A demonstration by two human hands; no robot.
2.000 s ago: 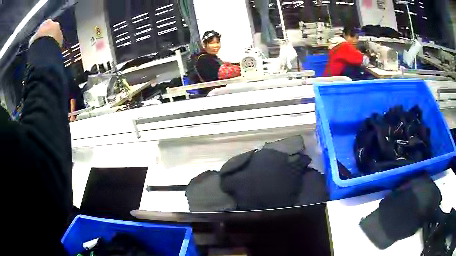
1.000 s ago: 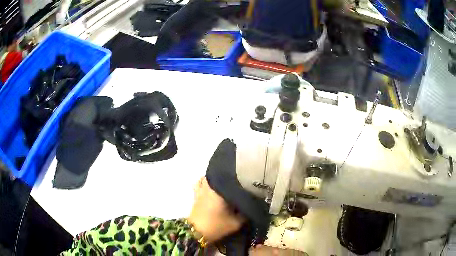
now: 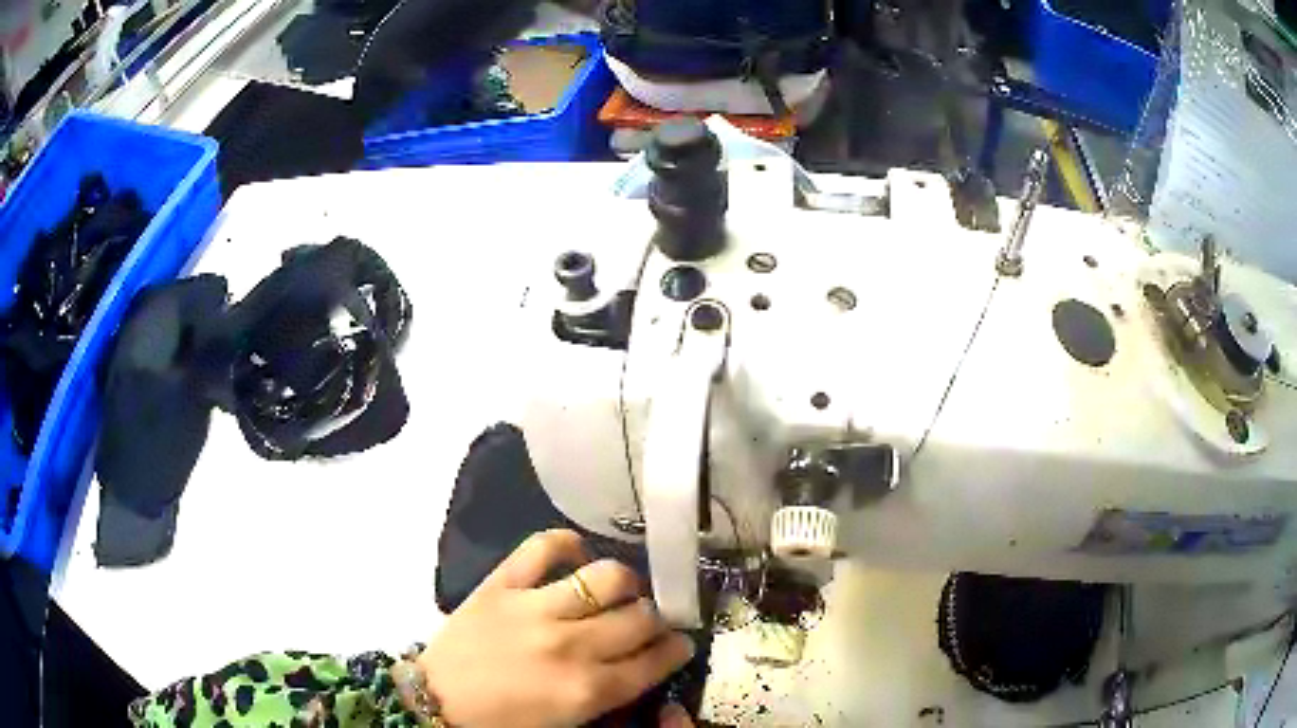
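My left hand (image 3: 555,647), bare with a ring, lies on a black fabric panel (image 3: 491,505) and presses it down at the left end of the off-white sewing machine head (image 3: 910,413). The panel's rounded end shows left of the fingers. Its other end is hidden under the hand and the head. The presser foot and needle area is mostly hidden behind the white take-up cover (image 3: 683,484). Of my right hand, at most a fingertip shows at the bottom edge, too cut off to tell its state.
A blue bin (image 3: 168,235) with black pieces stands at the far left. Beside it lie black panels (image 3: 150,427) and a ring-shaped heap of shiny black bands (image 3: 313,356). A black stitched piece (image 3: 1024,633) is under the machine arm. Another blue bin (image 3: 484,138) is behind the table.
My left hand has moved from holding the panel raised to lying flat on it beside the needle area. The panel is lowered to the table. The view has shifted towards the machine.
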